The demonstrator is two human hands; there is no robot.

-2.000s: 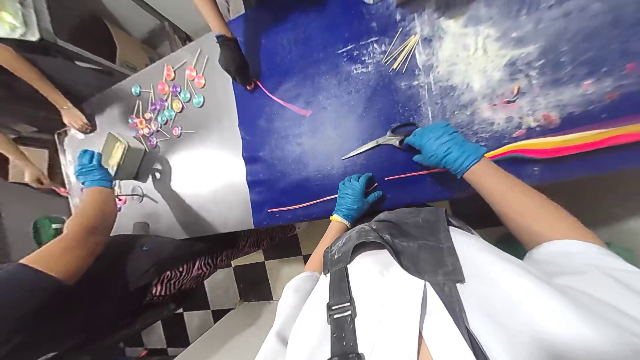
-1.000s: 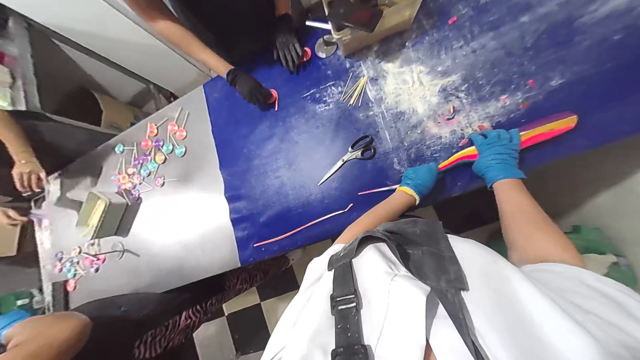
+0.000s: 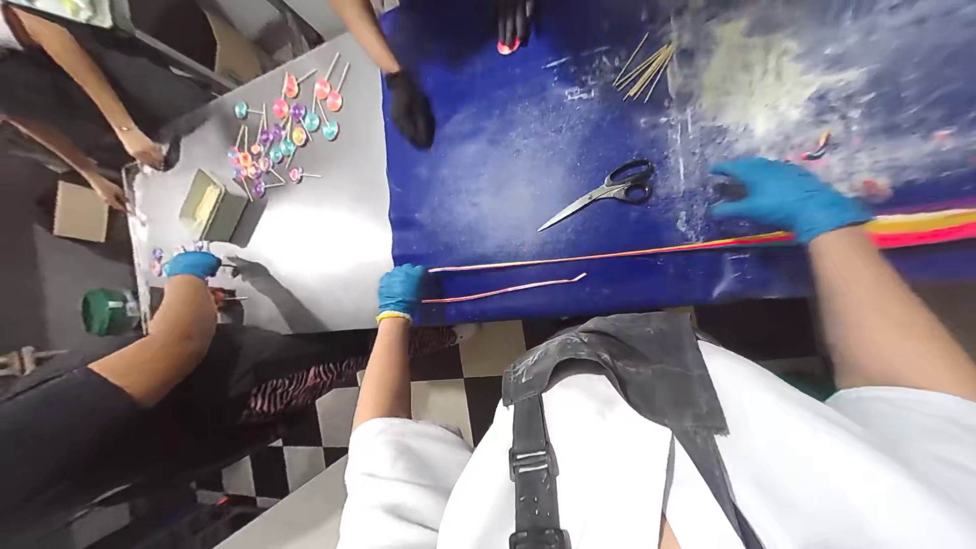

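Observation:
My left hand (image 3: 401, 291), in a blue glove, grips the thin end of a long striped candy rope (image 3: 610, 256) at the left edge of the blue mat. The rope thickens toward the right, in yellow, red and white. My right hand (image 3: 789, 197), also gloved in blue, is spread and blurred above the mat, its wrist over the rope; nothing shows in its fingers. A separate thin pink candy strand (image 3: 503, 291) lies just below the rope, its left end near my left hand. Scissors with black handles (image 3: 602, 194) lie between my hands, beyond the rope.
Thin sticks (image 3: 646, 70) lie farther back on the powdered blue mat (image 3: 488, 168). Black-gloved hands of a person (image 3: 412, 110) are at the far side. On the metal surface at left are lollipops (image 3: 280, 137), an open box (image 3: 212, 207) and a co-worker's blue-gloved hand (image 3: 194, 264).
My left hand has moved left along the mat, and the thin rope now stretches out behind it. My right hand has left the thick candy it lay on one second ago.

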